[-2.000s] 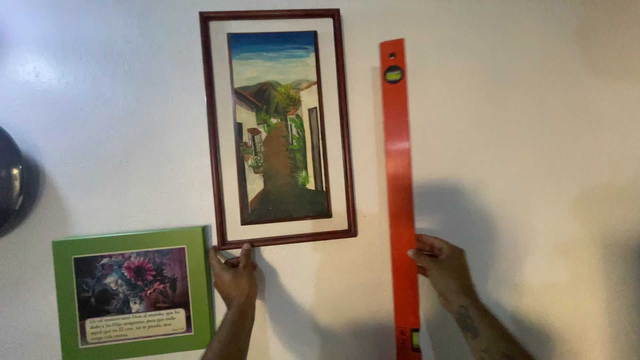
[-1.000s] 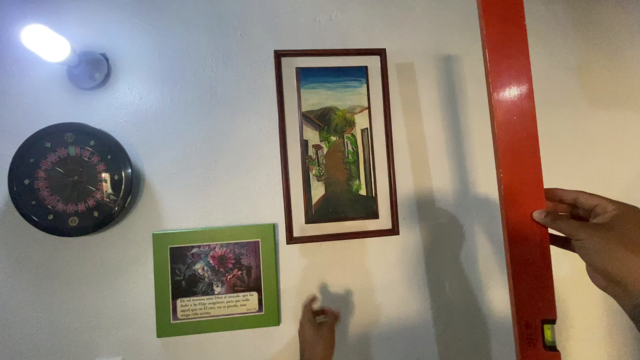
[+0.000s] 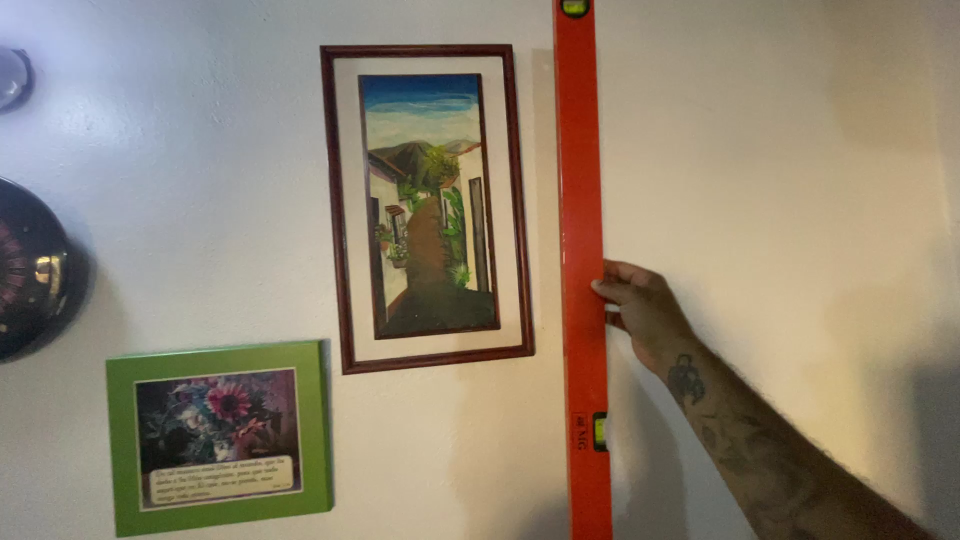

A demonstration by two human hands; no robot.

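My right hand (image 3: 641, 304) grips the long red spirit level (image 3: 581, 210) by its edges, thumb on the face. The level stands upright just right of a framed painting (image 3: 431, 225) of a village street, with a narrow strip of wall between them. One vial (image 3: 575, 6) shows at the top edge of the view and another (image 3: 600, 432) lower down, below my hand. The painting hangs on the wall in a dark reddish-brown frame, which looks slightly tilted in the view. My left hand is out of view.
A green-framed flower picture (image 3: 118, 450) with writing hangs at the lower left. At the left edge are part of a round black wall clock (image 3: 30, 277) and part of a lamp fitting (image 3: 11, 79). Shadows fall on the wall around my right arm.
My left hand, at the painting's bottom edge two seconds ago and below it one second ago, has left the view. The level has come back close beside the painting's right side. The view has shifted.
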